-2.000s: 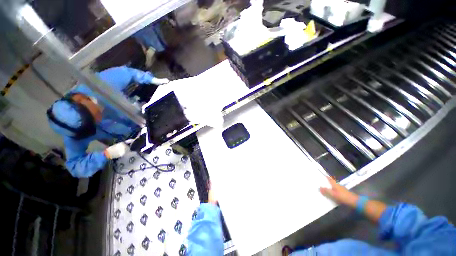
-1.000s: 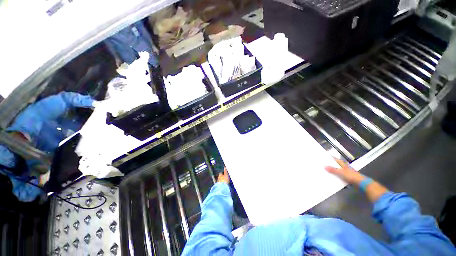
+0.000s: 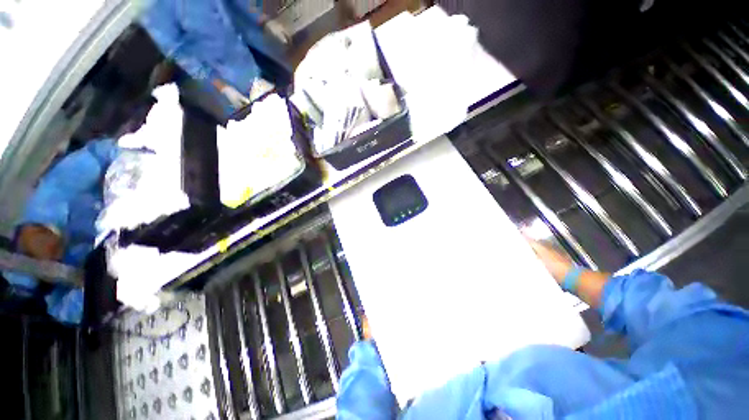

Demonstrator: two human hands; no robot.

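Observation:
A large flat white metal unit (image 3: 460, 279) with a black rounded display panel (image 3: 400, 200) near its far end lies across the roller conveyor in front of me. My left hand (image 3: 366, 330) is at its left edge, mostly hidden by the sleeve and the unit. My right hand (image 3: 550, 261) rests at its right edge, with a light blue band on the wrist; its fingertips are blurred at the edge. Whether the fingers grip the unit is hard to tell.
Black bins with white papers or bags (image 3: 365, 141) stand on the shelf beyond the unit. Metal rollers (image 3: 271, 328) run left and right. A white plate with printed marks (image 3: 168, 361) lies at lower left. Two people in blue are behind the shelf.
My view has swung towards the bins and rollers, so the patterned plate now shows farther left. Both hands remain at the unit's sides. A person's hands now show behind the bins.

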